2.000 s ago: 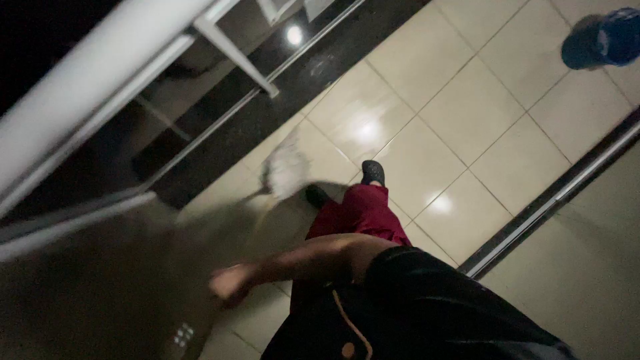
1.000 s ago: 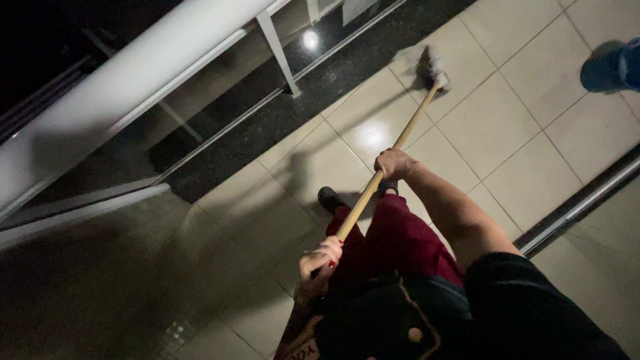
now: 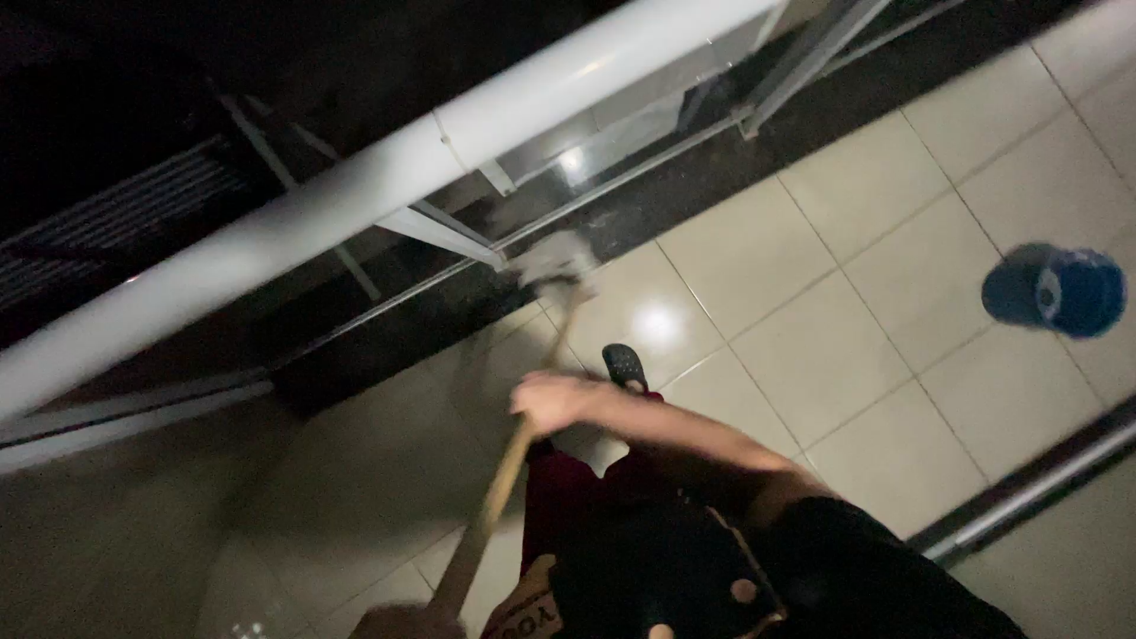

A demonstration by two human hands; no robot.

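Note:
A mop with a wooden handle (image 3: 497, 497) slants up from the bottom of the view. Its pale, blurred mop head (image 3: 557, 259) lies at the edge between the light floor tiles and a dark stone strip. Around the middle of the handle, my right hand (image 3: 552, 401) is closed. Lower down, at the bottom edge, my left hand (image 3: 406, 621) grips the handle near its end; part of that hand is cut off and dim. One dark clog (image 3: 625, 366) shows in front of my red trousers, right of the handle.
A white metal railing (image 3: 382, 195) with posts and glass runs diagonally across the upper left. On the tiles at the right stands a blue bucket (image 3: 1078, 293). A metal track (image 3: 1029, 506) crosses the lower right. Light tiles (image 3: 763, 257) lie between.
The mop head has moved left along the dark strip since one second ago, and both hands are still on the handle. The view has shifted, with the railing now nearer the middle.

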